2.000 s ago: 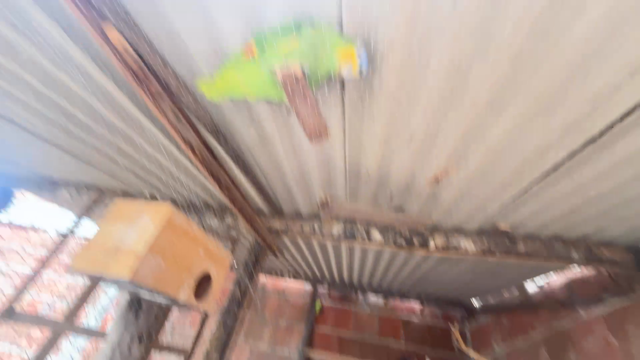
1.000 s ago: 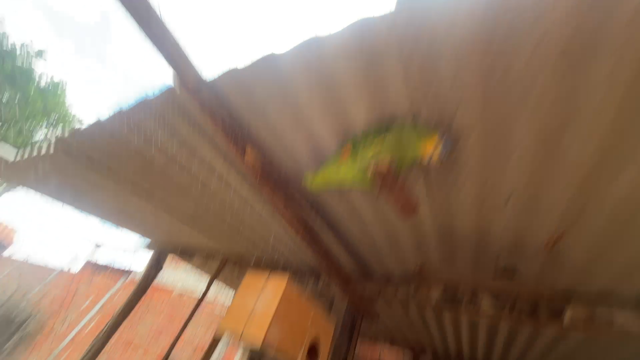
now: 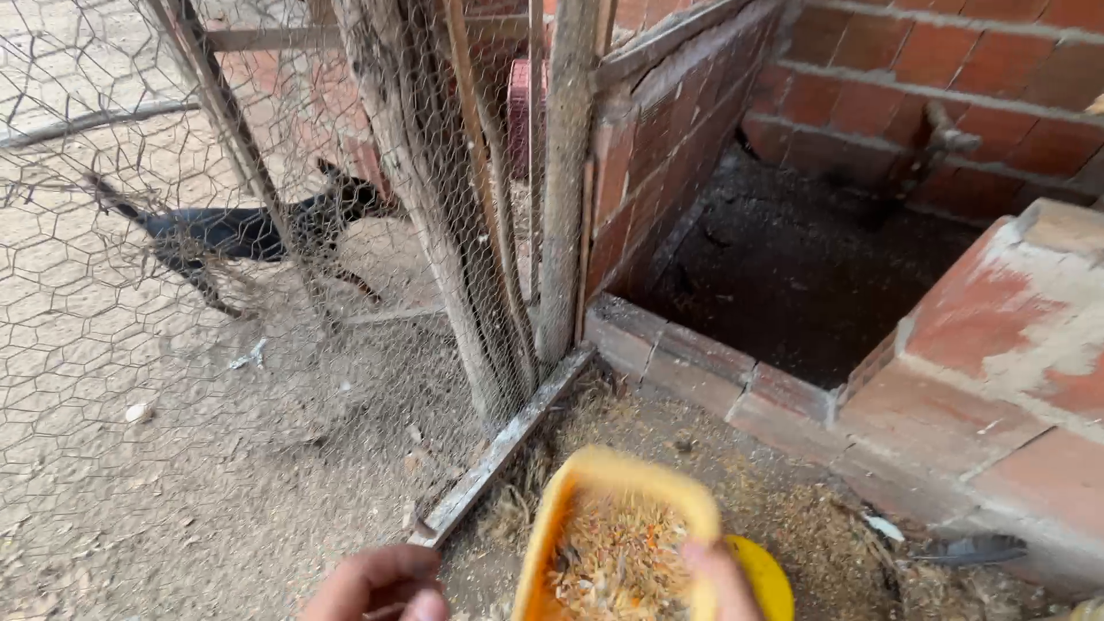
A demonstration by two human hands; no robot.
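Note:
A yellow plastic tray [image 3: 552,526] of mixed seed and husks [image 3: 621,548] is at the bottom centre of the head view, blurred along its rim. My right hand [image 3: 723,578] grips its right side, with the thumb over the rim. To the left of the tray, touching nothing that I can see, is my left hand [image 3: 379,586], its fingers curled and the thumb apart; the lower part of it is cut off by the frame. A round yellow object [image 3: 763,578] shows partly behind my right hand.
Chicken wire [image 3: 112,345] on wooden posts [image 3: 565,172] stands at left, with a black dog [image 3: 224,233] beyond it. A wooden sill [image 3: 509,448] runs along its foot. At right, low brick walls [image 3: 690,371] enclose a dark floor [image 3: 802,250]. A feather [image 3: 970,549] lies on the dirt.
The view has swung down from the corrugated roof, the green parrot and the wooden nest box to the ground. Both hands and the yellow tray are now in sight.

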